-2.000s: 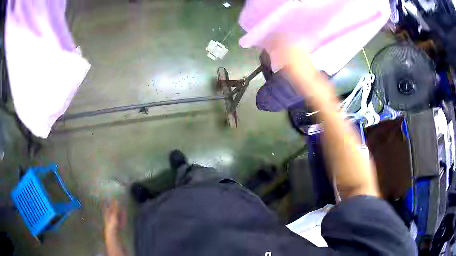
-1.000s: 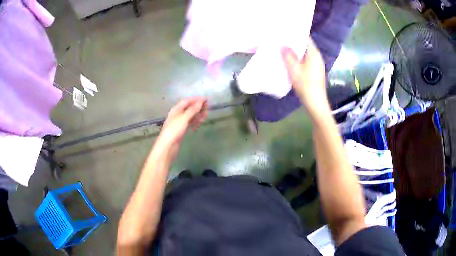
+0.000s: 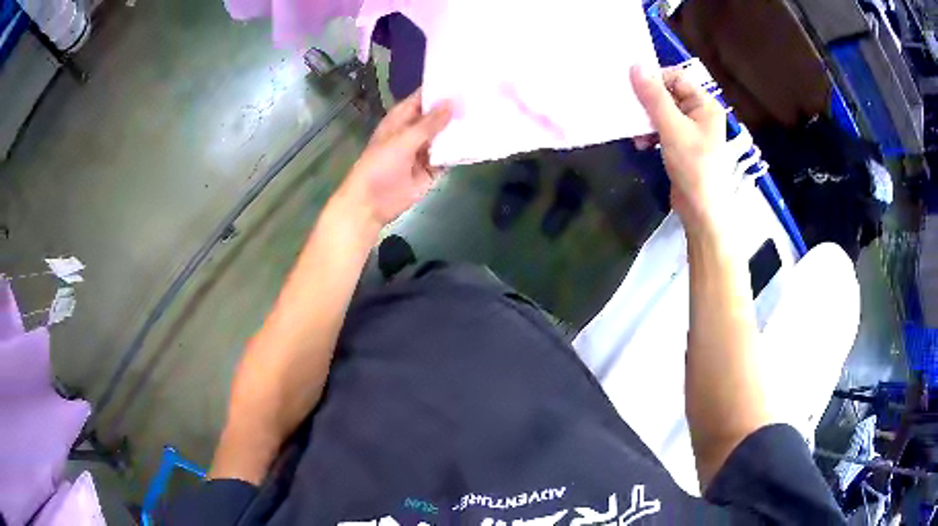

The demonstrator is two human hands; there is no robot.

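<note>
A pale pink garment (image 3: 540,77), washed out to white, is held up at the top centre, its lower edge towards me. My left hand (image 3: 401,159) grips its left lower corner, thumb on top. My right hand (image 3: 684,128) grips its right lower corner. The upper part of the garment is cut off by the picture's top edge. Both hands are bare.
A metal rack rail (image 3: 221,241) runs near the floor at left. Pink garments (image 3: 31,411) hang at the left edge. A white padded board (image 3: 823,308) and white cloth (image 3: 648,329) lie at right. White hangers (image 3: 749,154) and dark clothes (image 3: 813,180) are beyond my right hand.
My left hand, empty before, now holds the garment's left corner. The garment is spread between both hands. The view has turned right, bringing in the white board; the fan is out of view.
</note>
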